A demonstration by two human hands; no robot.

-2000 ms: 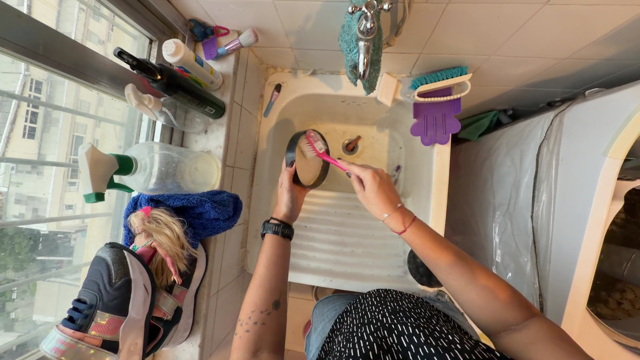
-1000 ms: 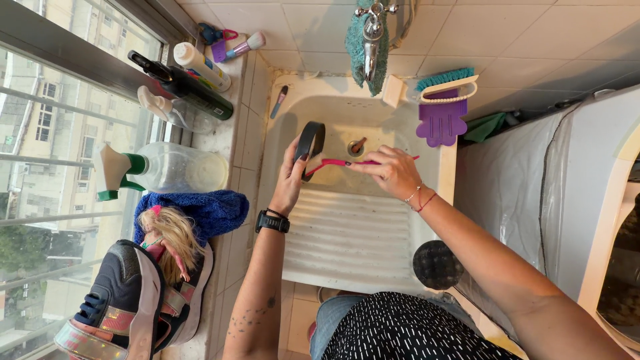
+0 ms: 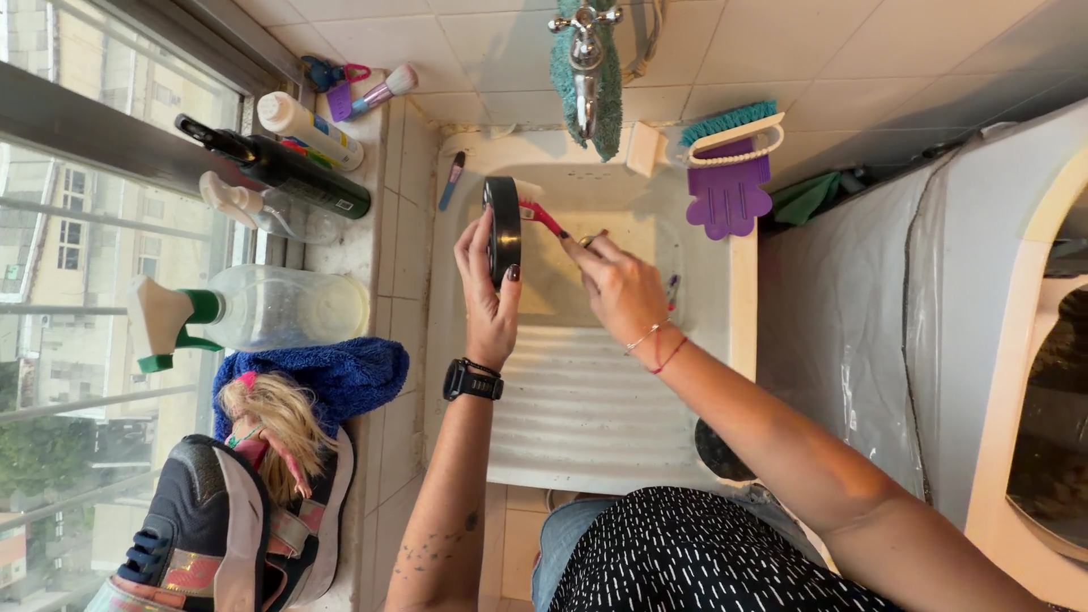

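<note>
Over the basin of a white laundry sink [image 3: 586, 408], my left hand [image 3: 490, 297] grips a round, shallow black object [image 3: 505, 231], turned edge-on. Its far face is hidden. My right hand [image 3: 619, 280] holds a pink-red brush [image 3: 544, 218] by the handle. The brush head is at the right side of the black object; whether the bristles touch it I cannot tell. Above the basin a chrome faucet [image 3: 586, 51] has a teal cloth [image 3: 609, 102] hanging around it.
A teal scrub brush [image 3: 729, 127] and a purple flower-shaped item [image 3: 729, 195] sit at the sink's right rim, a soap bar [image 3: 644, 150] near the faucet. On the left ledge are a spray bottle [image 3: 285, 306], blue towel [image 3: 365, 374], doll [image 3: 263, 425] and shoes [image 3: 195, 518].
The black object was tilted with its light inner face showing two seconds ago; now it stands edge-on. My right hand has moved from the handle's far right side closer to the brush head's level.
</note>
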